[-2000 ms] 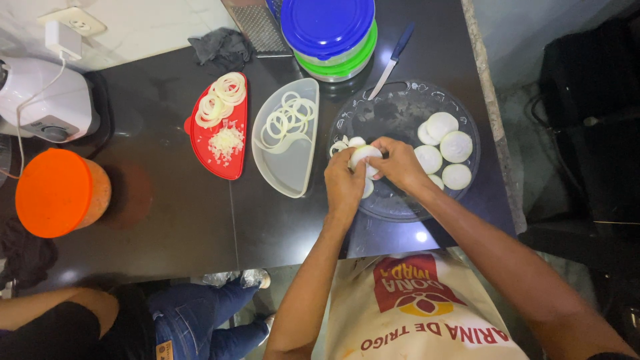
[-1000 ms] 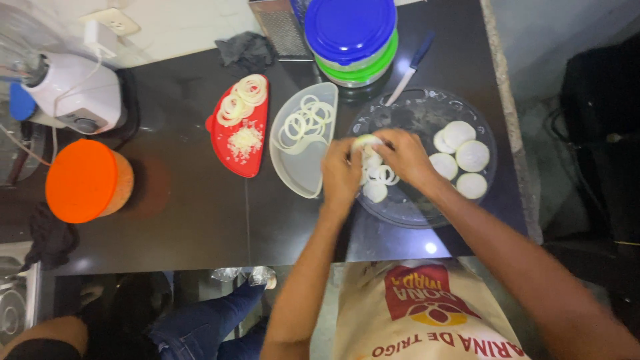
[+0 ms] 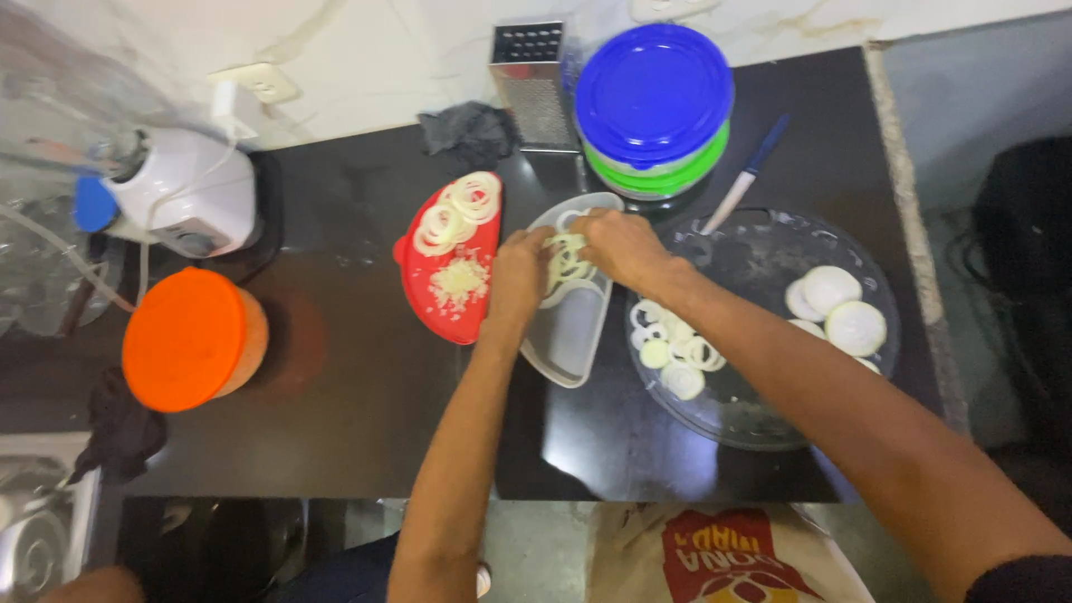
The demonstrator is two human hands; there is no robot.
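Both my left hand (image 3: 526,266) and my right hand (image 3: 615,243) are at the upper half of a pale half-round plastic container (image 3: 563,339), their fingertips at the onion rings (image 3: 569,260) in it. Whether either hand grips a ring cannot be made out. Left of it lies a red half-round lid (image 3: 431,306) with more onion rings (image 3: 459,209) and a pile of finely chopped onion (image 3: 460,283). To the right, a round clear glass plate (image 3: 754,419) holds separated rings (image 3: 703,353) on its left and thick onion slices (image 3: 854,328) on its right.
A knife (image 3: 745,176) rests with its blade tip at the plate's rim. Behind stand blue-lidded (image 3: 655,94) and green-lidded stacked containers, a metal box grater (image 3: 540,100) and a dark cloth (image 3: 469,134). An orange-lidded tub (image 3: 186,339) and a white blender base (image 3: 188,193) stand at left.
My hands have moved left from the glass plate to the pale container. Separated onion rings now show uncovered on the plate's left side. The view has shifted.
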